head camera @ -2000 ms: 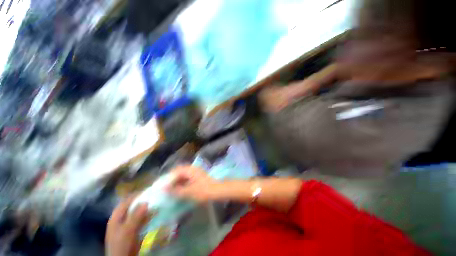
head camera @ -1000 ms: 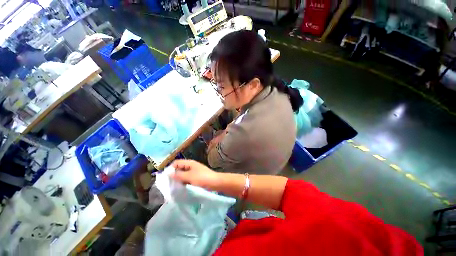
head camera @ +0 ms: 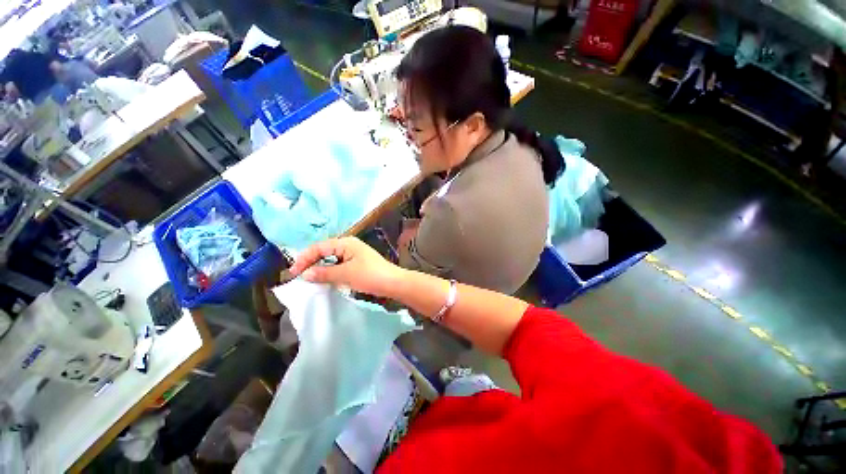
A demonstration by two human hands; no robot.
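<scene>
My right hand [head camera: 348,266], with a bracelet at the wrist and a red sleeve, pinches the top edge of a pale aqua fabric piece [head camera: 325,370]. The cloth hangs limp from my fingers in front of me, with a whiter top corner and an uneven right edge. Its lower end runs out of the picture at the bottom. My left hand is not in view.
A seated person [head camera: 487,208] is just beyond my hand. Aqua cloth lies on the white table [head camera: 376,157]. A blue basket [head camera: 176,278] holds aqua scraps. A sewing machine [head camera: 70,343] stands left. A blue-sided bin [head camera: 580,282] holds black and aqua cloth.
My right hand has risen slightly, and the aqua piece hangs longer and narrower below it. My left hand, seen two seconds ago at the lower left, is out of the picture.
</scene>
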